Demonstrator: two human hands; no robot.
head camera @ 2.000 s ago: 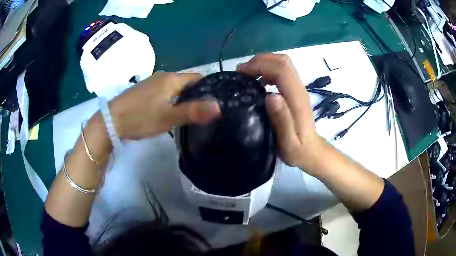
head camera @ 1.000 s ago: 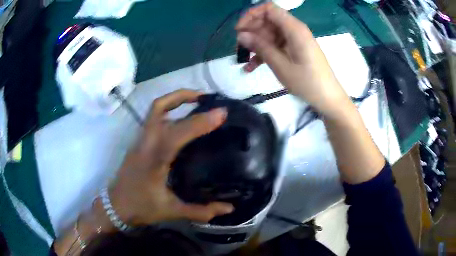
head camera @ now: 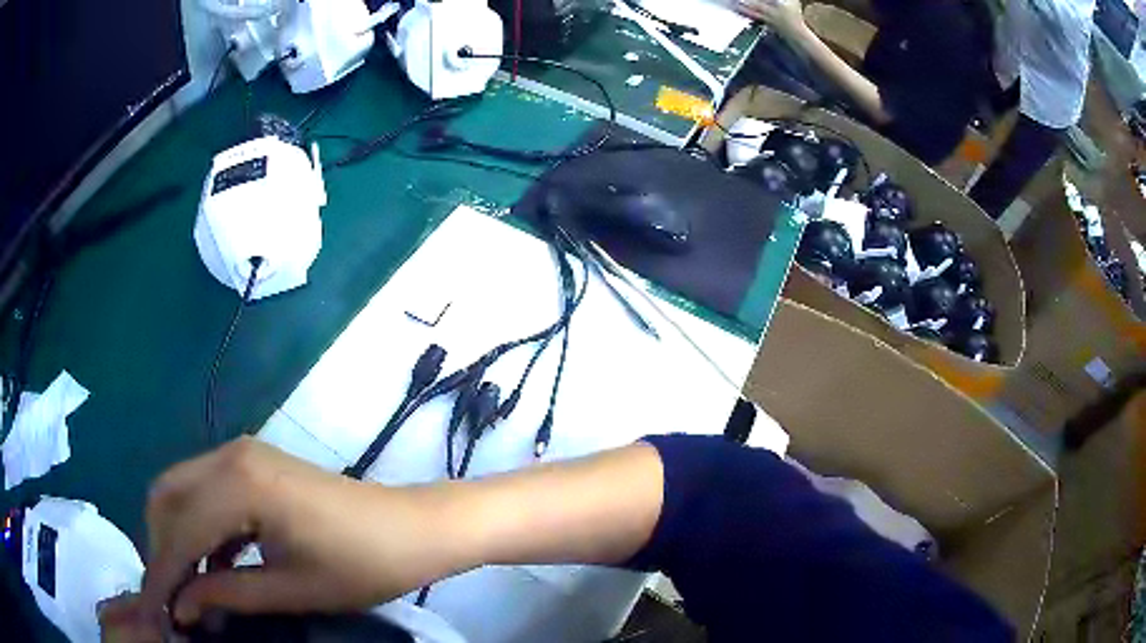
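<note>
My right hand [head camera: 258, 534] is at the lower left with its fingers bent together. Something small and dark shows between them, but I cannot tell what it is or whether it is gripped. Fingertips of my left hand [head camera: 130, 618] show at the bottom edge, close to the right fingertips; the rest is cut off. Below the right hand, part of a glossy black camera head [head camera: 302, 631] shows at the bottom edge. A white security camera [head camera: 86, 565] stands beside my hands on the left. Black test cables [head camera: 471, 377] lie on the white board [head camera: 377, 339].
Another white camera [head camera: 261, 214] stands on the green mat, with several more at the back. A mouse [head camera: 647, 216] is on its black pad. At the right are a carton of cameras [head camera: 880, 251] and an open carton [head camera: 905, 427]. A person [head camera: 930, 75] is behind.
The view has swung right, so the held camera is now mostly out of the picture. My right hand has come down from above the board to near my left fingertips. The cartons are now in view.
</note>
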